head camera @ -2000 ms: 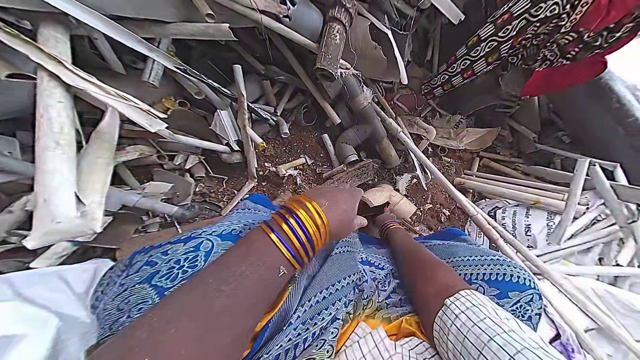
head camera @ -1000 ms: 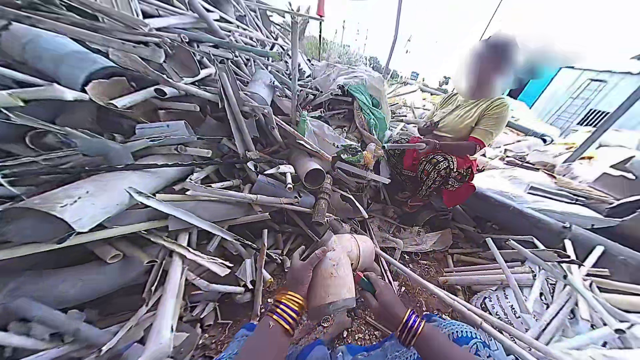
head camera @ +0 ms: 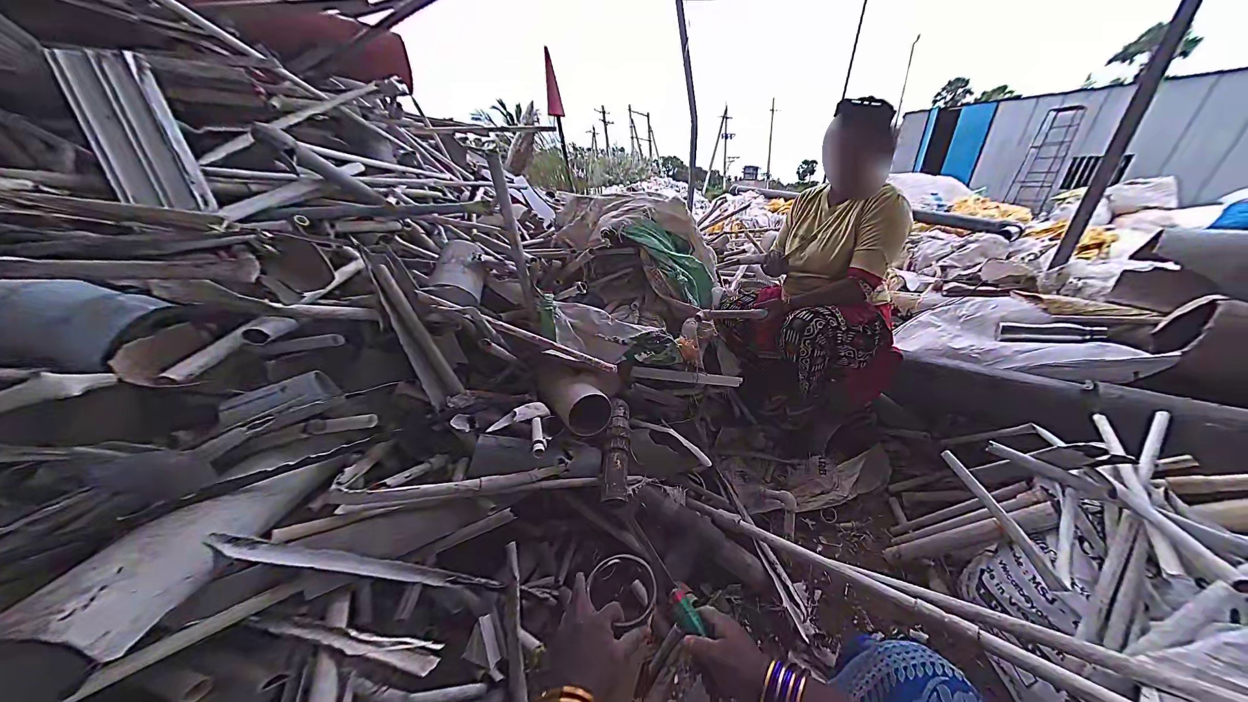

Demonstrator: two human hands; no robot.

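My left hand (head camera: pixel 593 639) is at the bottom centre, its fingers at the side of a round pipe ring or pipe mouth (head camera: pixel 624 591). Whether it grips that piece cannot be told. My right hand (head camera: pixel 726 651), just to the right, is closed on the green and red handle of a tool (head camera: pixel 687 611). A thin dark shaft seems to run up and left from the handle; its tip is hard to make out. A brown, ridged pipe piece (head camera: pixel 616 453) stands farther off, beside the open end of a wider pipe (head camera: pixel 589 408).
Scrap plastic pipes (head camera: pixel 166 546) lie heaped at the left. A long thin pipe (head camera: pixel 877 580) slants to the lower right, near a pile of pale pipes (head camera: pixel 1121 526) and a printed sack (head camera: pixel 1009 595). Another person (head camera: pixel 843 253) sits ahead beside a large dark pipe (head camera: pixel 1033 400).
The view has tilted up. One second ago both hands were at a large, pale pipe fitting, which is not plainly visible now. The green handle was in my right hand then too.
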